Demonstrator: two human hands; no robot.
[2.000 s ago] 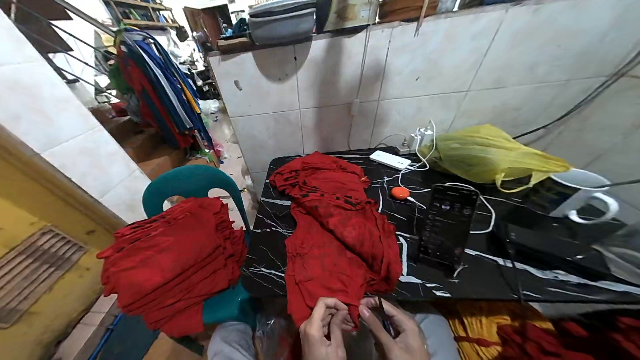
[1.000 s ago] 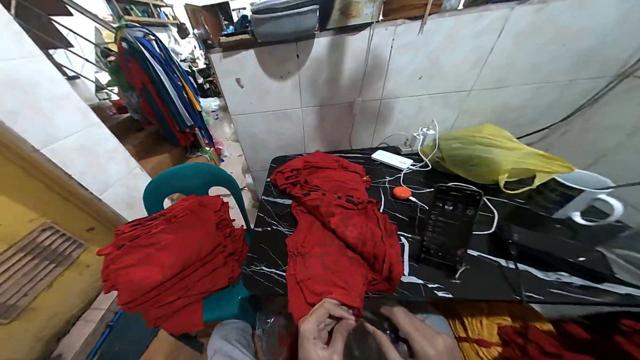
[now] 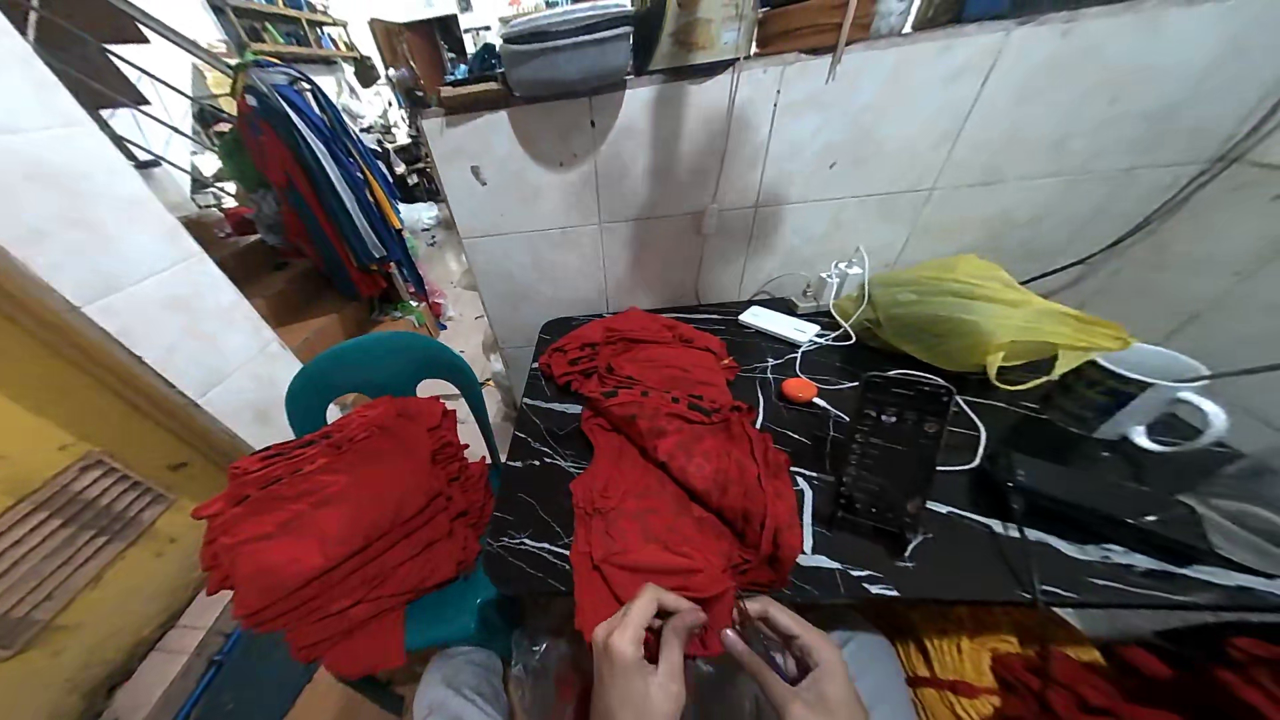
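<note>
Red patterned fabric pieces (image 3: 680,460) lie heaped on a black marble-patterned table (image 3: 530,500) and hang over its front edge. At that edge my left hand (image 3: 645,645) pinches the lower end of the red fabric between thumb and fingers. Just right of it, my right hand (image 3: 790,660) is curled around a small dark tool, partly hidden by the fingers; its tip is close to the fabric. What kind of tool it is cannot be told for sure. A folded stack of red fabric (image 3: 340,520) rests on a green plastic chair (image 3: 385,365) to the left.
On the table are a smartphone (image 3: 893,455), an orange round object (image 3: 798,390), a white power bank (image 3: 779,325) with cables, a yellow plastic bag (image 3: 960,315) and a white-handled mug (image 3: 1140,395). Yellow and red fabric (image 3: 950,650) lies below the right edge. A tiled wall (image 3: 850,150) stands behind.
My right hand was farther right and blurred a second ago; it is now nearer my left hand and the fabric end. The red heap and the stack have stayed in place.
</note>
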